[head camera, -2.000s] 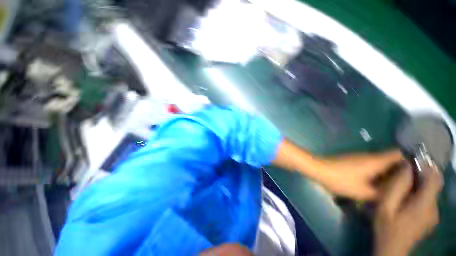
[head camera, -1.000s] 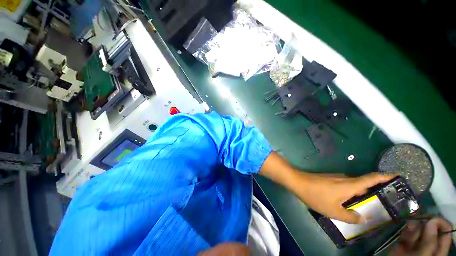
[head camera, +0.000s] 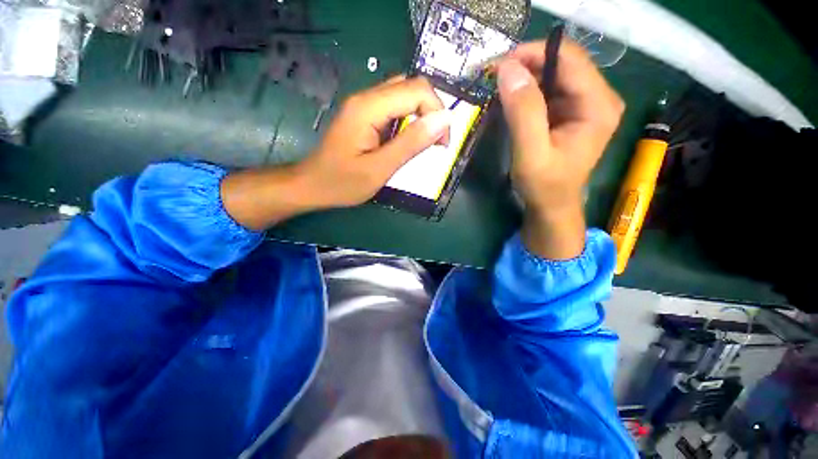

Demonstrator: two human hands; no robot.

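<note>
An open phone (head camera: pixel 417 184) lies tilted on the dark green mat, with its bare mainboard (head camera: pixel 457 45) at the upper end and a white battery (head camera: pixel 422 168) with yellow edges below. My left hand (head camera: pixel 372 139) lies over the phone's left side, with thumb and finger on the battery near the board; it holds the phone. My right hand (head camera: pixel 565 116) is at the phone's upper right, its fingertips at the board's edge. It holds a slim dark stick-like tool (head camera: pixel 553 56); the tool's tip is hidden or blurred.
A speckled round dish (head camera: pixel 513 12) is behind the phone, with a clear round dish (head camera: pixel 599 36) to its right. A yellow electric screwdriver (head camera: pixel 639 197) lies at right beside a large black shape. Black plates (head camera: pixel 215 27) and plastic bags (head camera: pixel 40 45) are at the upper left.
The view has swung to the right, and the phone now shows near the middle. The board shows more fully. My right hand has come to the board's right edge.
</note>
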